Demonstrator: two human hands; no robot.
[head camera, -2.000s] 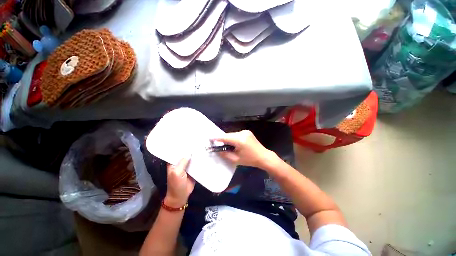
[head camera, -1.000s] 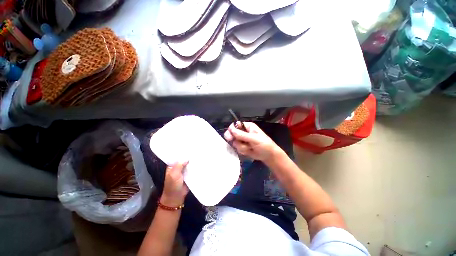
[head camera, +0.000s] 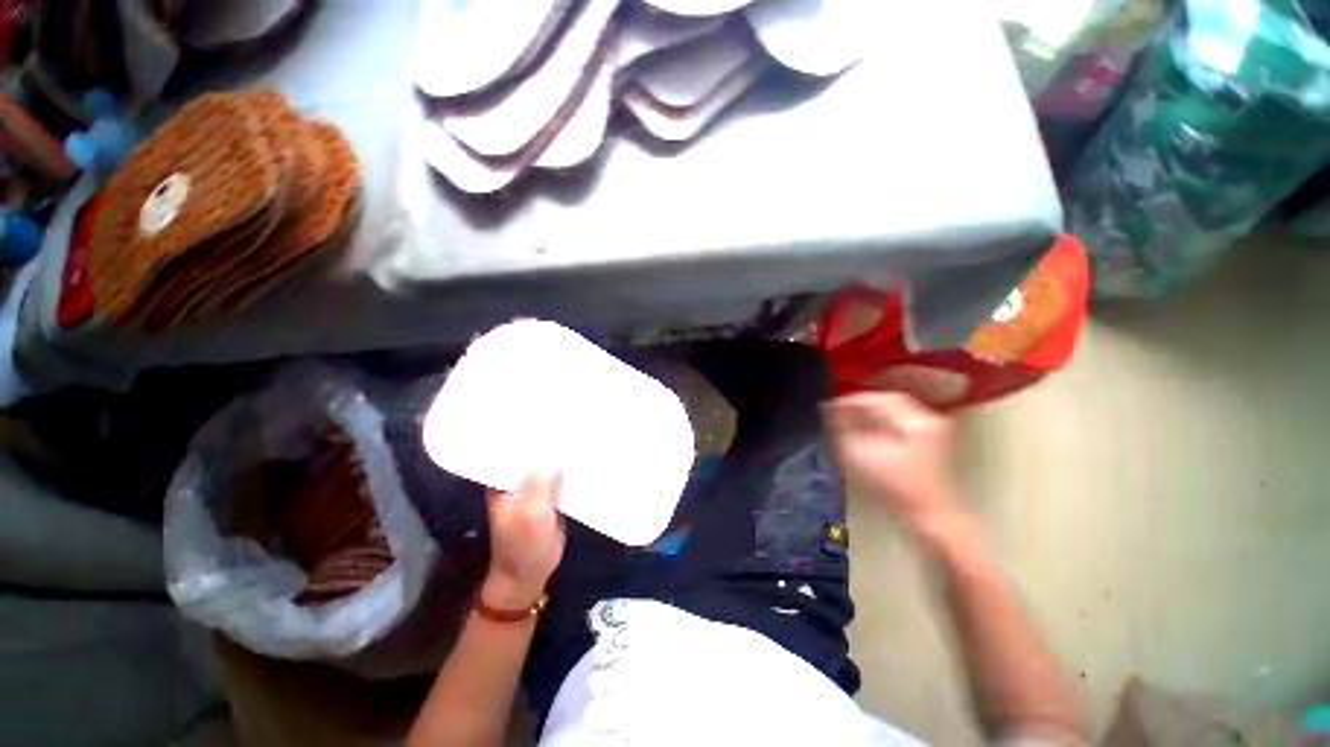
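A plush bear-face piece (head camera: 562, 426) shows its smooth white backing, held flat above the lap. My left hand (head camera: 525, 540) grips its lower edge, with the thumb on the white side. My right hand (head camera: 893, 442) is raised off to the right of the piece, near the red stool, and is blurred by motion. Its fingers look bent together, but what they hold cannot be told. No needle or thread can be made out. The brown side of the piece is hidden.
Brown-side-up stack (head camera: 197, 197) is on the table left. White-side-up pieces (head camera: 511, 88) lie at the table's back. A clear plastic bag of pieces (head camera: 204, 562) stands left of the knees. The red stool (head camera: 861, 365) with brown plush is under the table's right corner.
My right hand has moved away from the piece, out to the right. The small dark tool seen in it earlier cannot be made out now. My left hand still holds the piece, slightly turned.
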